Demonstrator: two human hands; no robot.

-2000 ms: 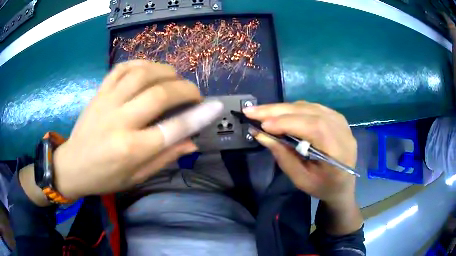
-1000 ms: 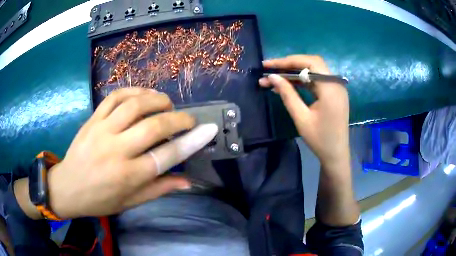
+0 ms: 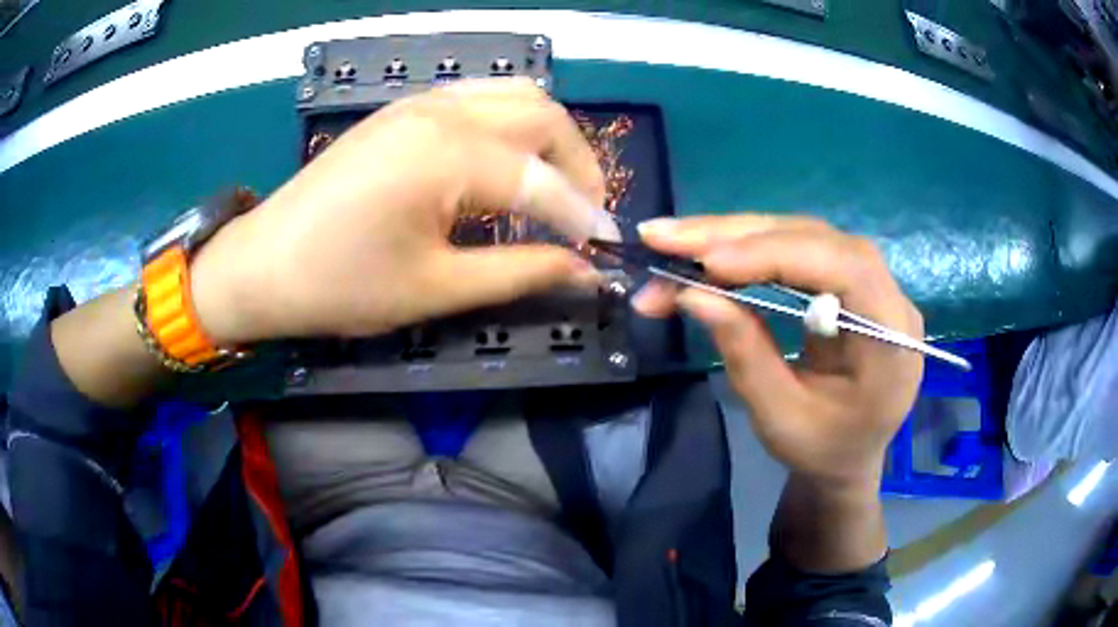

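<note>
My right hand [image 3: 797,319] holds the tweezers [image 3: 785,304], dark tips pointing left, with a white band on the shank. My left hand [image 3: 417,221], a whitish finger cot [image 3: 558,200] on one finger, is over the tray with thumb and finger close together at the tweezer tips; a coil between them cannot be made out. The fixture plate [image 3: 527,363] lies across the near edge of the black tray [image 3: 666,159], its row of nests partly hidden by my left hand. Copper coils [image 3: 613,153] show in the tray around that hand.
Stacked fixture plates [image 3: 429,74] lie beyond the tray. More plates lie past the white stripe, at far left [image 3: 104,37] and far right [image 3: 950,47]. A blue plastic stool [image 3: 944,429] stands at right below the green table [image 3: 834,147].
My left hand has left the plate and moved up over the tray. The right hand has brought the tweezers down to the left fingertips. The view has shifted, showing more of the plate.
</note>
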